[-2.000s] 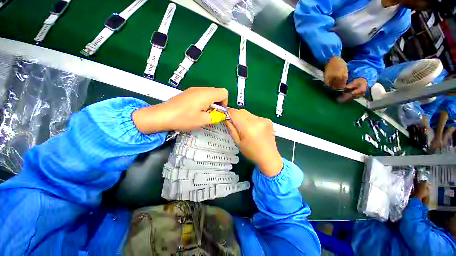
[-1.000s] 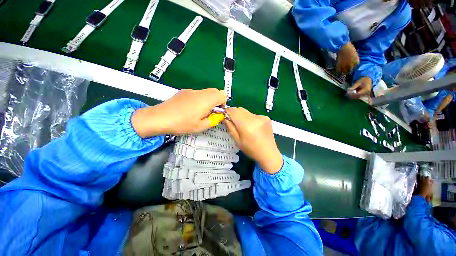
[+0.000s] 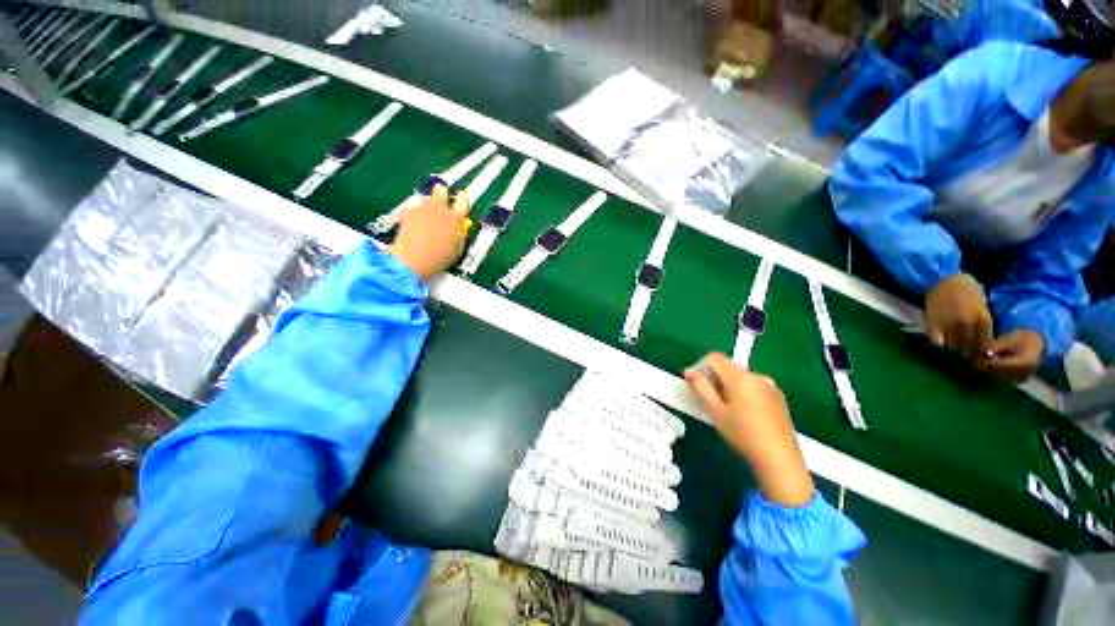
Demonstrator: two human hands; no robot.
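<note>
My left hand (image 3: 430, 235) reaches over the green belt at the left of the middle. It holds the yellow hand tool (image 3: 466, 225), mostly hidden by the fingers. Its fingertips are at a white strapped watch (image 3: 437, 185) lying slanted on the belt; whether they grip it is hidden. My right hand (image 3: 748, 416) is over the near belt rail, fingers loosely curled and slightly apart, with nothing visible in them. Its fingertips are just below a strapped watch (image 3: 751, 320). A fanned stack of white straps (image 3: 599, 471) lies on the bench between my arms.
Several strapped watches lie across the green belt (image 3: 575, 287) between pale rails (image 3: 538, 336). Clear plastic bags (image 3: 159, 281) lie at the left of the bench, and bagged white items (image 3: 654, 135) beyond the belt. A co-worker (image 3: 954, 208) in blue works at the right.
The view has turned left. My hands have parted: the left moved out over the belt with the yellow tool, the right moved to the near rail. The strap stack is uncovered.
</note>
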